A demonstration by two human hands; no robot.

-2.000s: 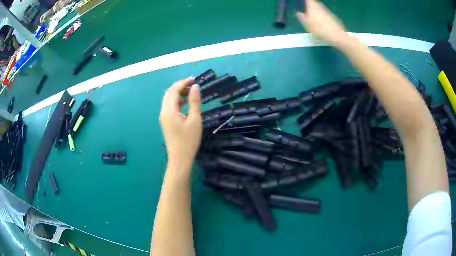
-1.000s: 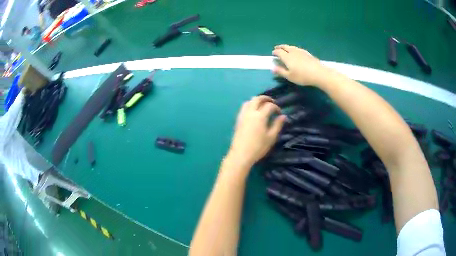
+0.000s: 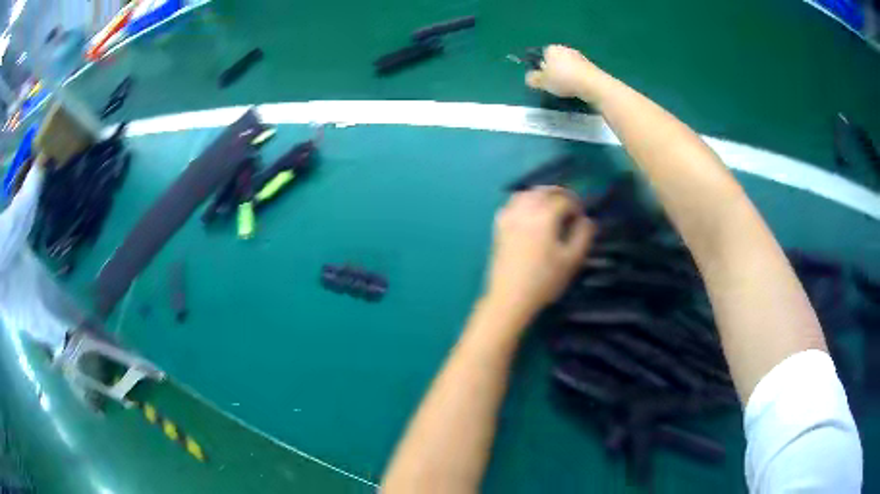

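Note:
The pile of black battery housing halves (image 3: 637,347) lies on the green worktop, blurred. My left hand (image 3: 540,236) is at the pile's upper left edge with fingers curled; whether it holds a piece is hidden by blur. A dark piece (image 3: 564,172) lies just beyond its fingers. My right hand (image 3: 564,72) is over the far side of the white line, its fingers closed on a small dark battery pack (image 3: 533,58) with a pale tip, mostly hidden by the hand.
Two black packs (image 3: 409,56) lie beyond the white line (image 3: 425,114). At left are open packs with green cells (image 3: 275,185), a long black strip (image 3: 178,212), a short housing piece (image 3: 354,282) and a black cable bundle (image 3: 82,198). A metal frame (image 3: 106,371) stands lower left.
The view has shifted. My right hand has reached farther over the white line and taken hold of a dark piece. The green-striped pack beside the two far packs no longer shows there. My left hand stays at the pile.

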